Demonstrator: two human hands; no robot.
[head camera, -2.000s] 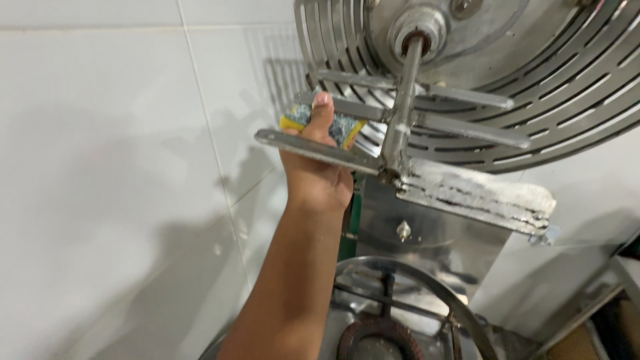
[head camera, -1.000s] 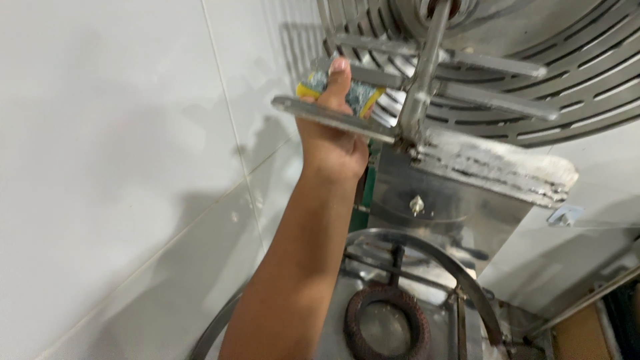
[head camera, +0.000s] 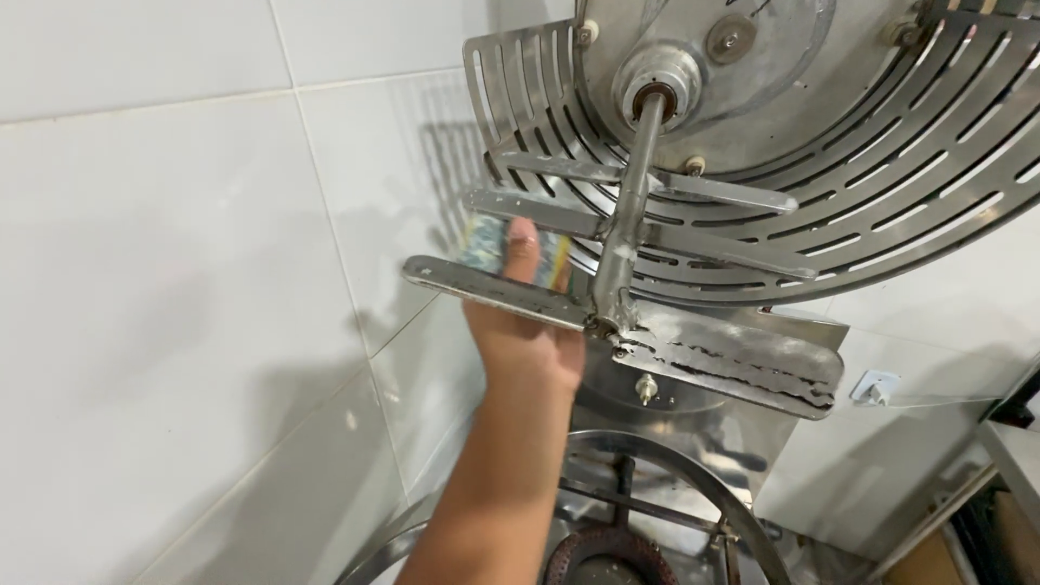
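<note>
My left hand (head camera: 524, 292) reaches up from the bottom, closed around a yellow sponge with a blue-grey scouring side (head camera: 487, 244). Its thumb lies over the sponge, which sits between the left middle metal blade (head camera: 532, 213) and the left front blade (head camera: 487, 288). The front blade crosses in front of the hand; whether the sponge touches a blade cannot be told. The blades branch from a metal shaft (head camera: 634, 203). At right, the wide front blade (head camera: 731, 357) has dark, ragged marks and whitish residue. My right hand is out of view.
A slotted metal guard (head camera: 894, 187) curves behind the blades, around a round metal plate (head camera: 764, 97). Below stand a metal ring (head camera: 691, 463) and a burner (head camera: 609, 544). White tiled wall (head camera: 162, 244) lies left; a wall socket with a plug (head camera: 876, 388) is at right.
My left hand and the sponge have moved slightly down relative to the middle blade; the thumb overlapped that blade before and is now below it. The view has shifted a little.
</note>
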